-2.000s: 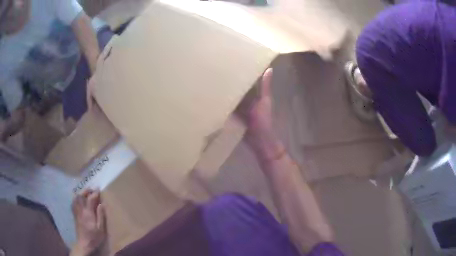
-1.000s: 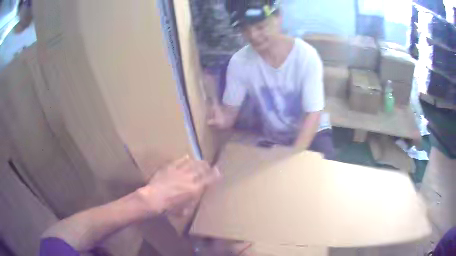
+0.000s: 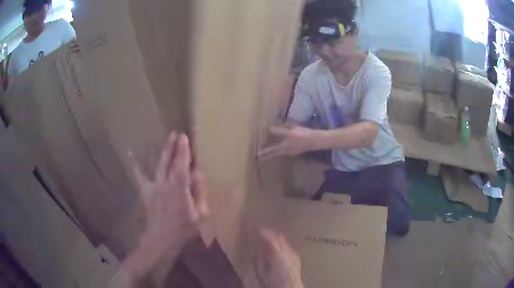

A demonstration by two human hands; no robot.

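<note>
A tall brown carton, blurred, stands upright in front of me. My left hand lies against its left side, fingers extended and spread. My right hand is low by its right side, blurred and cut off by the bottom edge; its grip cannot be told. A brown carton panel with dark FURRION-like print and a small tab on its top edge lies to the right. The inside of the tall carton is hidden.
A person in a white top faces me, hands at the tall carton's right side. More tall brown cartons lean at left, with another person behind. Stacked boxes and a green bottle stand at back right.
The tall carton now stands nearer the centre. My left hand has flattened against its side and my right hand has come into view. The loose panel at right has swung lower, showing print.
</note>
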